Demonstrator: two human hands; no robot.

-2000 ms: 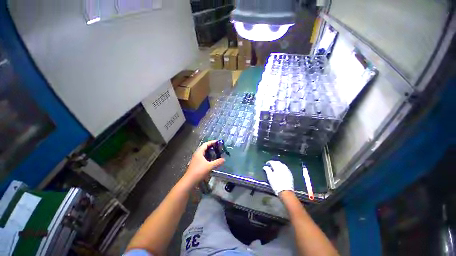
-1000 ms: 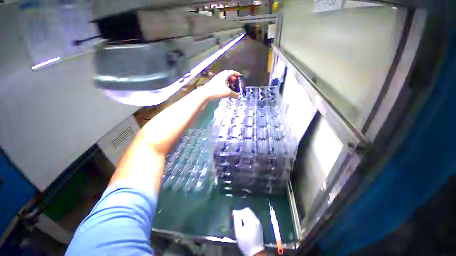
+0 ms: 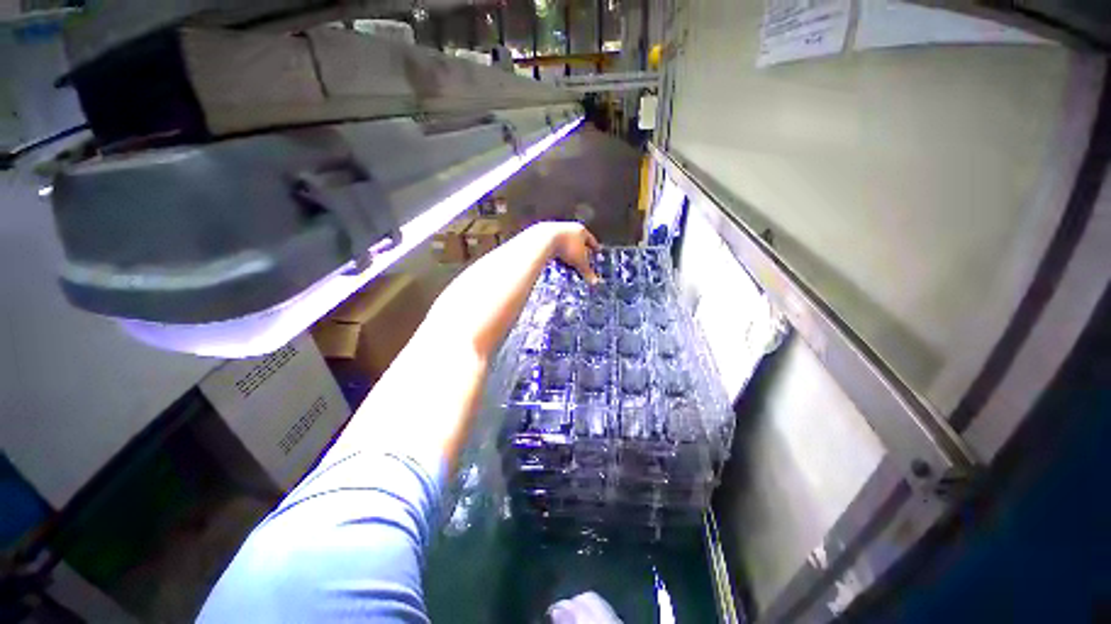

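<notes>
My bare left hand (image 3: 573, 249) reaches to the far left corner of the stack of clear blister trays (image 3: 621, 402). Its fingers point down at the far pockets; whether a part is between them cannot be told. Dark parts (image 3: 634, 263) show in the far pockets of the top tray. My right hand (image 3: 585, 608), in a white glove, is low at the bottom edge and mostly cut off. The white body of a slim tool (image 3: 663, 597) shows right of it, its end out of view.
A grey lamp (image 3: 207, 219) with a bright tube hangs at upper left. A framed panel (image 3: 841, 366) stands along the right. An open carton (image 3: 366, 323) and smaller cartons (image 3: 469, 239) are behind my left arm. The green bench top (image 3: 536, 573) lies in front of the stack.
My left hand has gone from holding a black part above the stack's far edge down onto the far pockets. The view has shifted, and my right hand now sits lower, mostly out of the picture.
</notes>
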